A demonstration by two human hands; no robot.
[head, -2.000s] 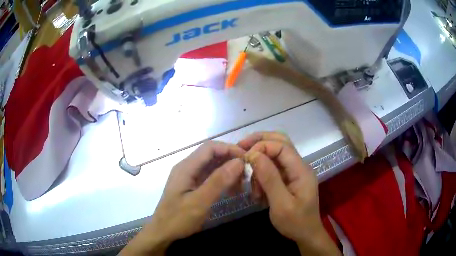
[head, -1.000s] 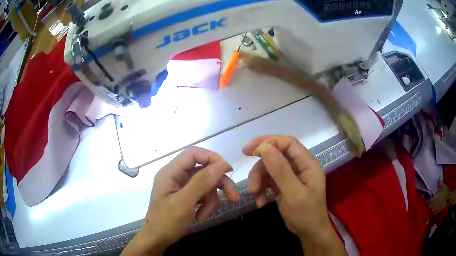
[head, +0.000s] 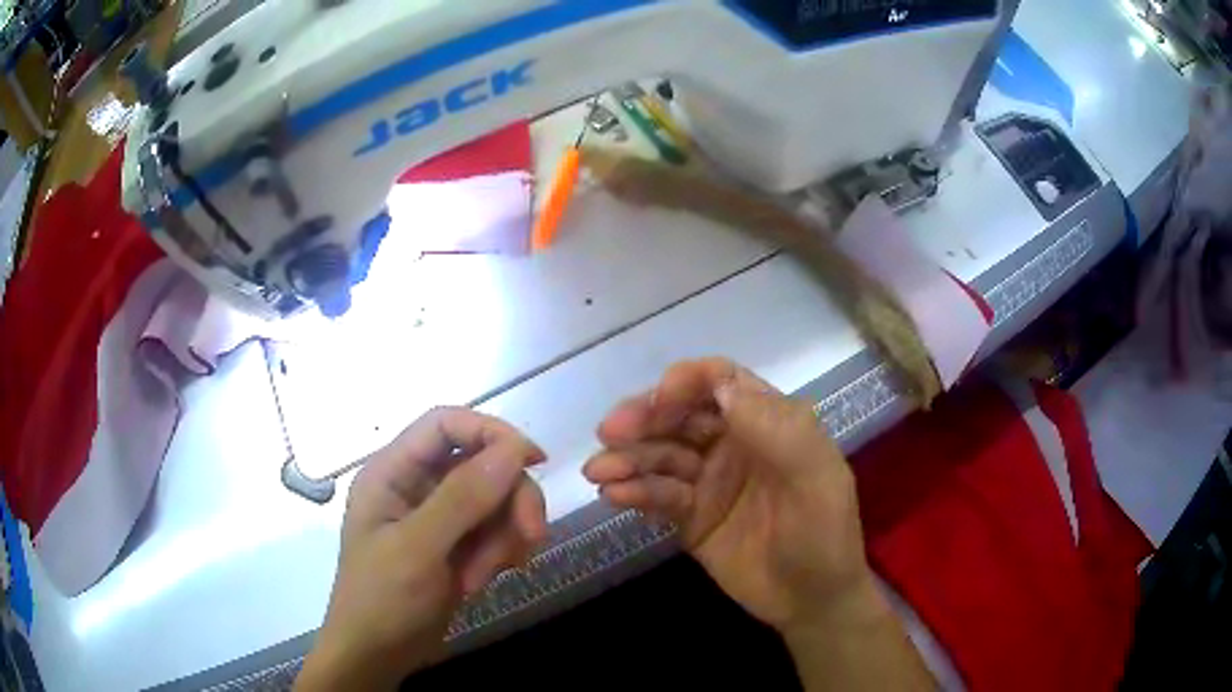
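Note:
My left hand (head: 439, 521) is over the front edge of the machine table, with thumb and index finger close together; whether a thread is between them cannot be seen. My right hand (head: 743, 493) is beside it, apart from it, with loosely bent fingers and nothing visible in them. A tan thread hank (head: 811, 250) lies across the machine bed to the right. A red and pale fabric panel (head: 81, 338) lies at the left, partly under the sewing machine head (head: 270, 203). The needle area is washed out by glare.
An orange-handled tool (head: 557, 199) lies beside a small red and pale piece (head: 473, 203) behind the bed. Another pale piece (head: 912, 277) lies by the hank. An edge ruler (head: 581, 554) runs along the table front. Red fabric (head: 1007, 541) is piled below right.
My hands were together two seconds ago around something small and whitish, then parted; they are still apart. My right fingertips have loosened. The view has shifted, and pale cloth at the far right has moved.

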